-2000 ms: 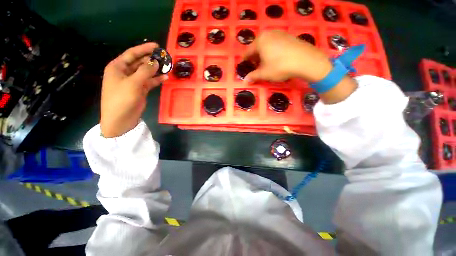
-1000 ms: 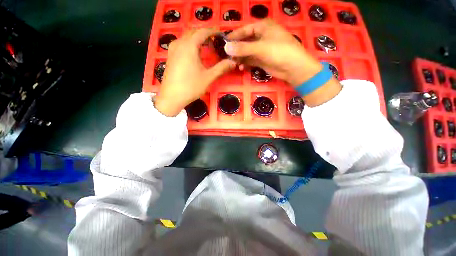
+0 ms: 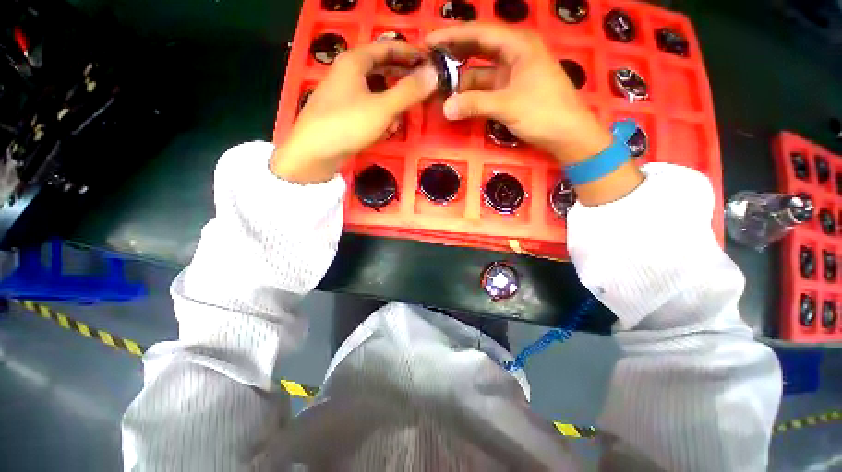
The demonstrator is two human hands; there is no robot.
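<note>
A round black unit (image 3: 449, 72) with a silvery rim is held nearly edge-on between both hands, above the red-orange tray (image 3: 420, 224). My left hand (image 3: 343, 109) grips its left side with thumb and fingers. My right hand (image 3: 524, 92), with a blue strap (image 3: 598, 164) at the wrist, holds its right side. Tray pockets hold several round black units, one at the front row (image 3: 505, 193). My hands hide some pockets. Whether the held piece is one part or two pressed together cannot be told.
A loose round unit (image 3: 499, 280) with a pale centre lies at the bench's near edge. A clear bottle (image 3: 762, 218) lies right of the tray, beside a second red-orange tray (image 3: 787, 277). Dark fixture parts (image 3: 55, 111) stand at the far left.
My left hand has moved right from beside the tray with its unit. My right hand has lifted from a tray pocket, and both hands have met over the tray. The unit now shows edge-on.
</note>
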